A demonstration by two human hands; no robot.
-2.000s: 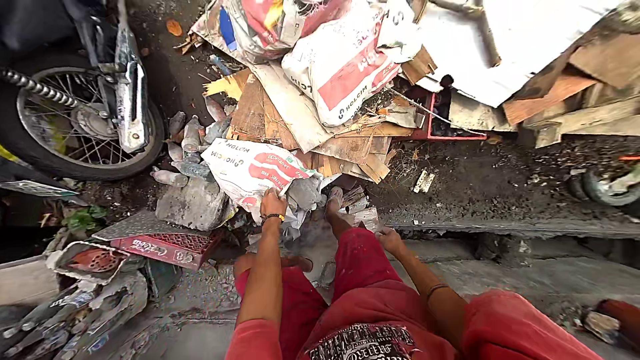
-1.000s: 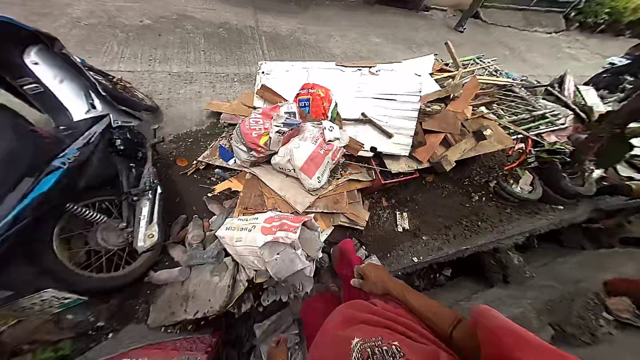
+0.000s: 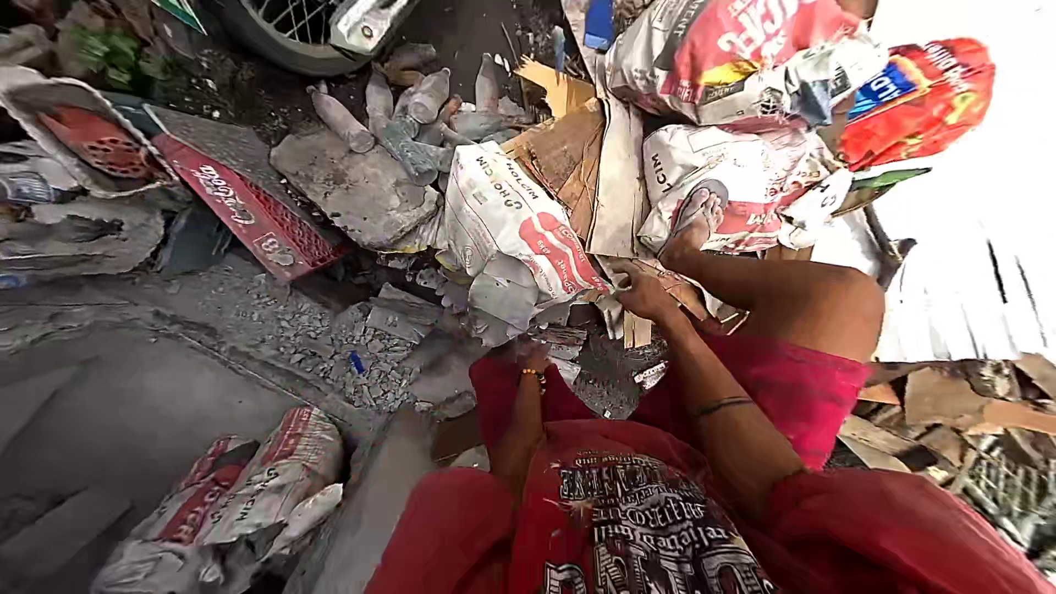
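My right hand (image 3: 641, 290) is at the lower right edge of a white and red cement sack (image 3: 503, 219), its fingers closed on that edge or on the cardboard beside it; I cannot tell which. Blurred, my left hand (image 3: 532, 355) hangs just below the sack's crumpled mouth, and its fingers do not show clearly. The sack lies partly on a broken concrete slab (image 3: 355, 186) and brown cardboard (image 3: 569, 157). One sandalled foot rests on a second cement sack (image 3: 734, 181), with a fuller sack (image 3: 718, 58) above it.
Dirty plastic bottles (image 3: 417, 115) lie above the slab, near a motorcycle wheel (image 3: 305, 33). A red plastic crate (image 3: 247, 206) and a basket (image 3: 91, 136) are at left. More sacks (image 3: 256, 487) stand at lower left. Metal sheeting (image 3: 949, 289) and scrap wood (image 3: 940, 404) lie at right.
My right hand has moved from my knee to the cement sack's edge. One foot is now on the second sack. The view has swung strongly.
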